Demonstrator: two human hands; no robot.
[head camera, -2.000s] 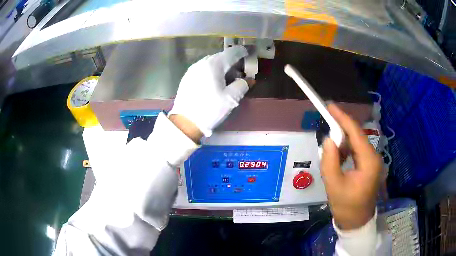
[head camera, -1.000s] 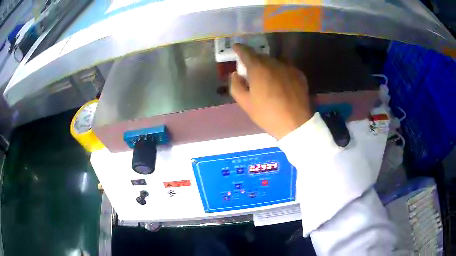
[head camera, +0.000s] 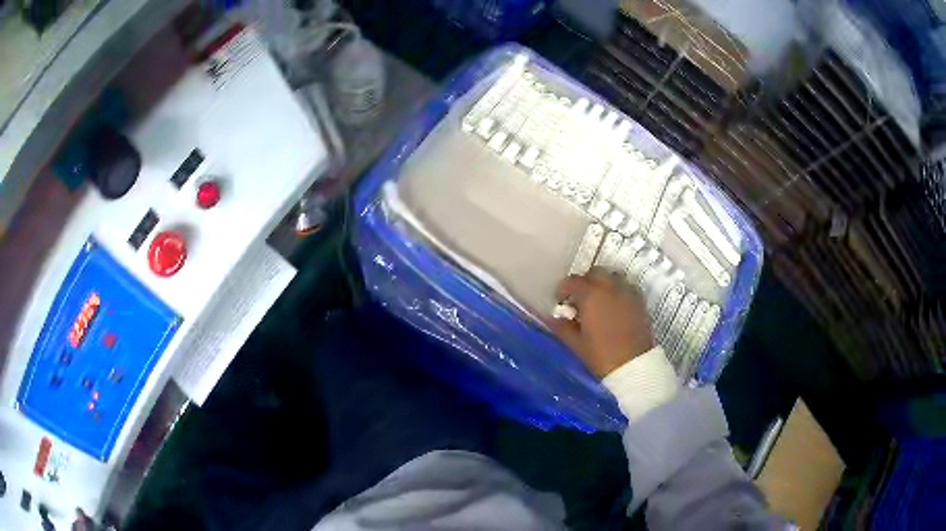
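My right hand (head camera: 607, 319) is bare with a white cuff. It reaches into a blue crate (head camera: 742, 244) lined with clear plastic. Its fingers are closed around a white plastic part (head camera: 563, 310); only a small end shows at the fingertips, and the hand hides the rest. Rows of white parts (head camera: 581, 145) lie side by side on a beige-grey layer sheet (head camera: 488, 202). The hand is at the near end of the nearer row. My left hand is not in view.
The printing machine stands at the left, with a blue control panel (head camera: 93, 347), a red emergency stop (head camera: 167, 253) and a black knob (head camera: 112, 164). A translucent bottle (head camera: 358, 78) stands behind the crate's left side. Stacked cardboard (head camera: 809, 166) is at the right.
The view has turned right from the machine to the crate. My right hand has moved from the jig into the crate. My gloved left hand, seen two seconds ago, is out of view.
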